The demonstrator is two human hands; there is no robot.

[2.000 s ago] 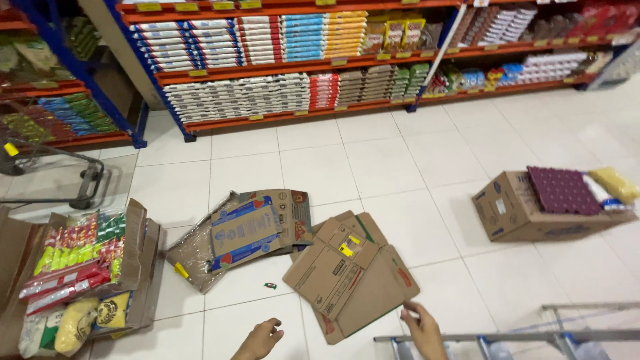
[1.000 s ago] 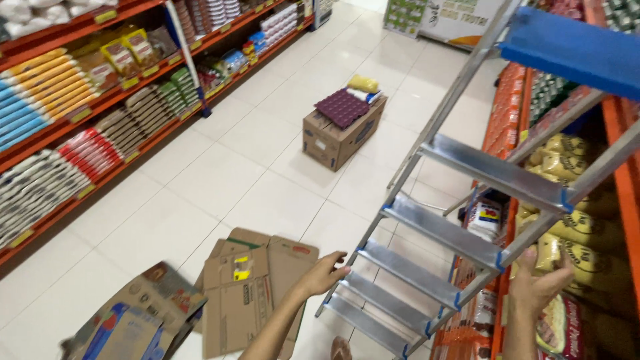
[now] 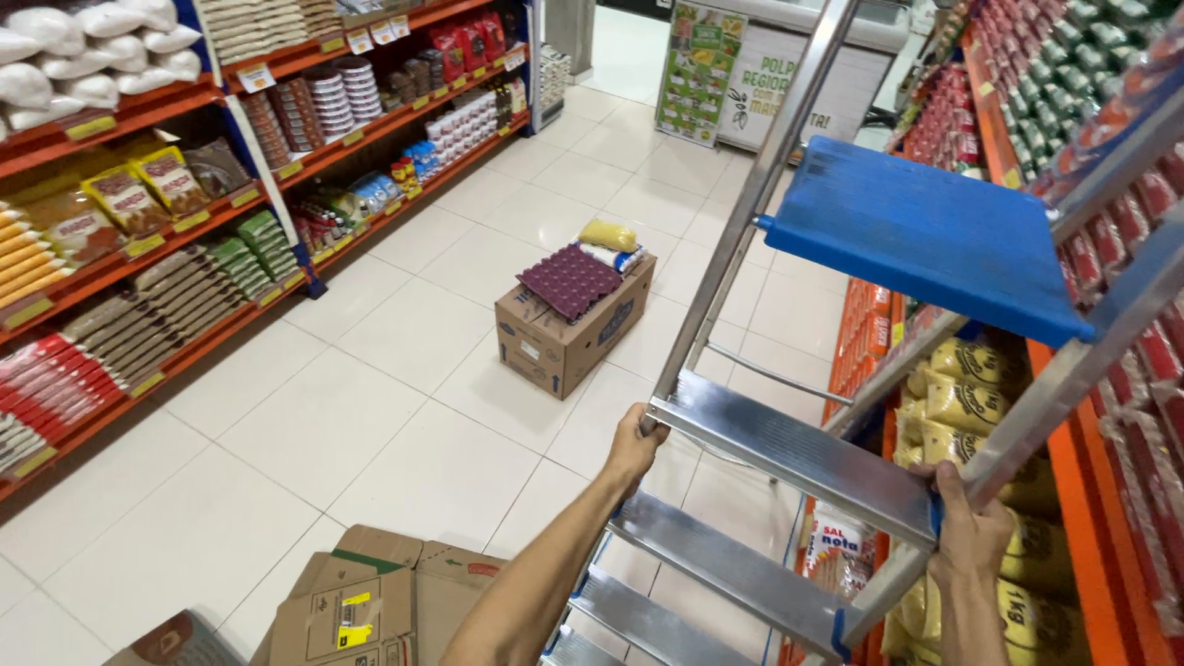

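Note:
An aluminium stepladder (image 3: 795,444) with a blue top platform (image 3: 925,231) stands before me at the right. My left hand (image 3: 638,449) is closed around its left rail, at the end of a metal step. On the other side my right hand (image 3: 967,527) grips the right rail at about the same step, thumb up. Behind the ladder, yellow bags (image 3: 962,407) lie on the right shelf, close to my right hand.
A cardboard box (image 3: 573,342) topped by a purple egg tray (image 3: 572,280) and bags sits on the tiled floor. Flattened cardboard (image 3: 356,601) lies at lower left. Stocked shelves (image 3: 194,356) line the left, more shelving (image 3: 1054,425) the right. A freezer (image 3: 786,83) stands at the back.
The view has swung right to the ladder. Both hands, apart from the ladder two seconds ago, now hold its rails. One second ago my right hand was beside the yellow bags.

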